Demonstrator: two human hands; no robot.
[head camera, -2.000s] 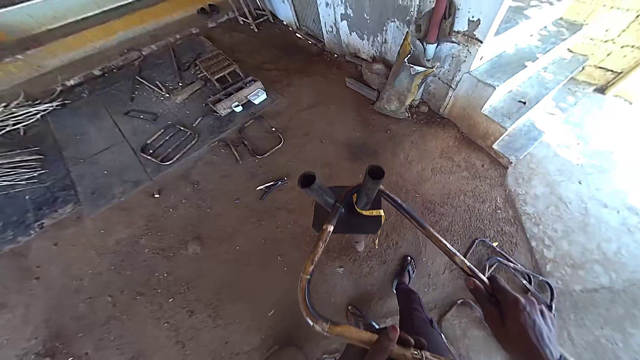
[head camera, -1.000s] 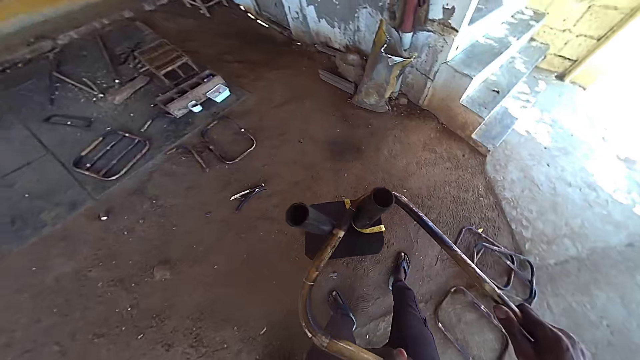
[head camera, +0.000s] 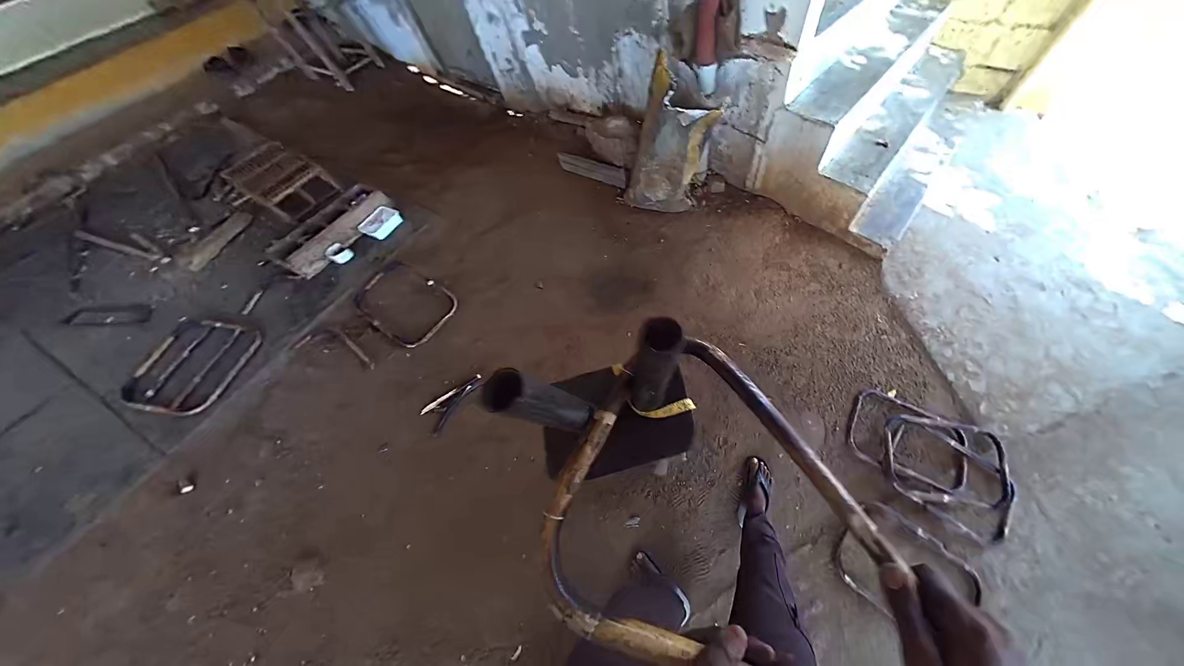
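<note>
A bent cane pole (head camera: 786, 435), mottled brown and yellow, curves round in front of me. My right hand (head camera: 948, 615) grips its right side, and my left hand (head camera: 735, 646) holds its lower bend at the bottom edge. Two upright dark metal pipes (head camera: 659, 356) stand on a dark plate (head camera: 615, 425); the left pipe (head camera: 536, 400) leans left. One stretch of the pole meets the plate between the pipes, another passes by the right pipe's top. A yellow measuring tape (head camera: 664, 409) loops round the right pipe's base. How the pole sits against the pipes is partly hidden.
Several bent cane frames (head camera: 934, 453) lie on the right floor, others (head camera: 192, 365) at the left. Thin tools (head camera: 451, 400) rest left of the pipes. A slatted wooden piece (head camera: 277, 180) and a white tub (head camera: 379, 222) are farther back. Concrete steps (head camera: 860, 166) rise at the upper right.
The view has shifted. Both hands stay on the bent pole, whose lower bend and right side remain before me.
</note>
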